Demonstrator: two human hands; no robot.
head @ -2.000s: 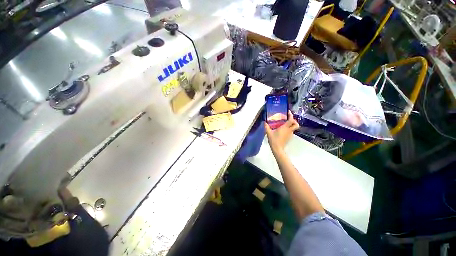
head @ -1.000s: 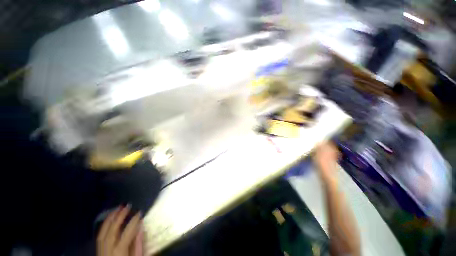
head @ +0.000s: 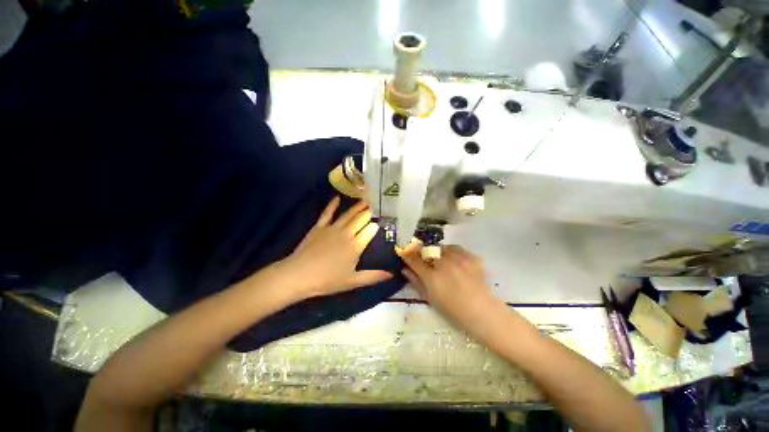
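Dark navy cloth [head: 202, 194] is heaped at the left and runs under the needle area of the white sewing machine [head: 540, 169]. My left hand [head: 333, 253] lies flat on the cloth with its fingers spread, left of the needle area. My right hand [head: 447, 274] is at the cloth's right edge by the presser foot; its fingertips are partly hidden by a machine knob, and whether they pinch the cloth is unclear. A tan piece [head: 347, 177] shows at the left side of the machine head.
Dark snips [head: 610, 300] and a purplish pen [head: 621, 342] lie right of my right forearm. Tan pieces [head: 657, 325] and dark scraps lie at the table's right end. A pale post with a yellow ring [head: 411, 99] stands on the machine head. The table's front edge [head: 362, 384] is taped.
The view has swung left to the needle area. The phone that my right hand held two seconds ago is out of view. Both hands are now at the cloth by the needle.
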